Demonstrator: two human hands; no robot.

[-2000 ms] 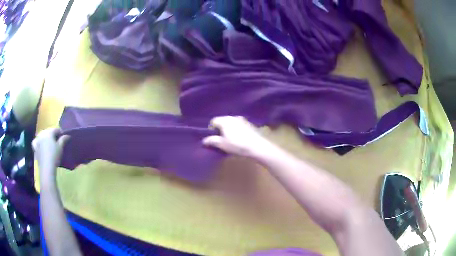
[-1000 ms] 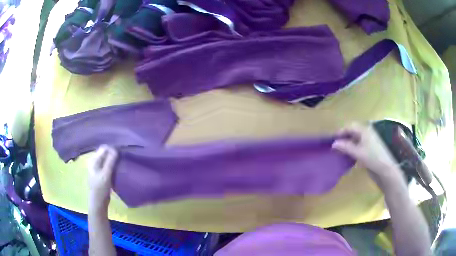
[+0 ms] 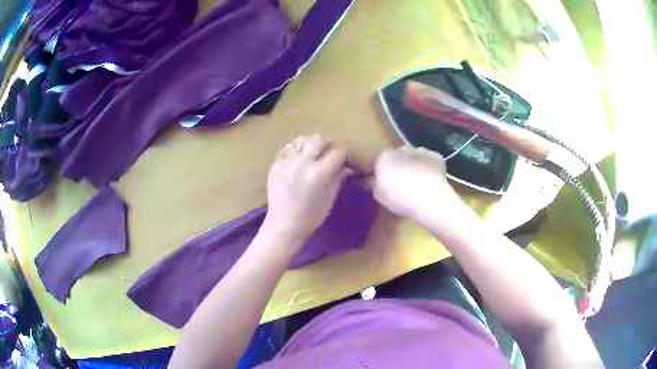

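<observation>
A long purple collar piece (image 3: pixel 209 259) lies on the yellow table cloth (image 3: pixel 194 176) near the front edge. My left hand (image 3: pixel 306 184) and my right hand (image 3: pixel 410 180) are close together at its right end, both pinching its upper corner. My left forearm covers part of the piece. The fingertips are partly hidden. A second purple piece (image 3: pixel 86 241) lies flat at the far left, apart from the first. The steam iron (image 3: pixel 457 126) stands idle at the right, just beyond my right hand.
A heap of purple fabric (image 3: pixel 130 29) with pale ties lies at the far left. A wide purple piece (image 3: pixel 180 94) and a white-edged strip (image 3: pixel 288 61) lie at the far side. Steam hoses (image 3: pixel 587 194) curve down at the right. A blue basket (image 3: pixel 263 349) is below the near edge.
The view has turned right, towards the iron. My left hand has moved from the collar piece's left end to its right end, beside my right hand. The piece now lies on the table.
</observation>
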